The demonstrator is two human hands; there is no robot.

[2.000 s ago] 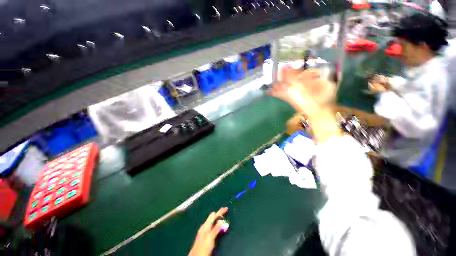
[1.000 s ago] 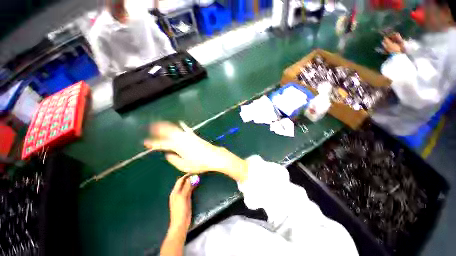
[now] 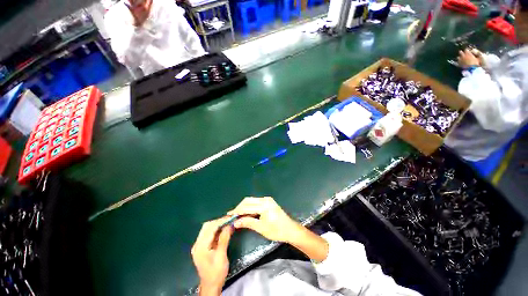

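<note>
A small dark unit with a slight teal tint (image 3: 230, 221) is pinched between my two hands, low over the green bench near its front edge. My left hand (image 3: 211, 251) holds its near left side with fingertips and thumb. My right hand (image 3: 267, 218) holds its right side, fingers curled over the top. The fingers hide most of the unit, so its shape is unclear.
A blue pen (image 3: 271, 156), white papers (image 3: 312, 130), blue tray (image 3: 333, 118), whitish bottle (image 3: 384, 128) and cardboard box (image 3: 418, 137) lie ahead right. Black bin (image 3: 440, 214) at lower right; red tray (image 3: 87, 127), black slotted tray (image 3: 156, 107) and black foam tray (image 3: 69, 231) left. People sit opposite and right.
My right hand has come back from the far right, passed over the bench and met my left hand at the small unit. The view has shifted; the person opposite is now in view.
</note>
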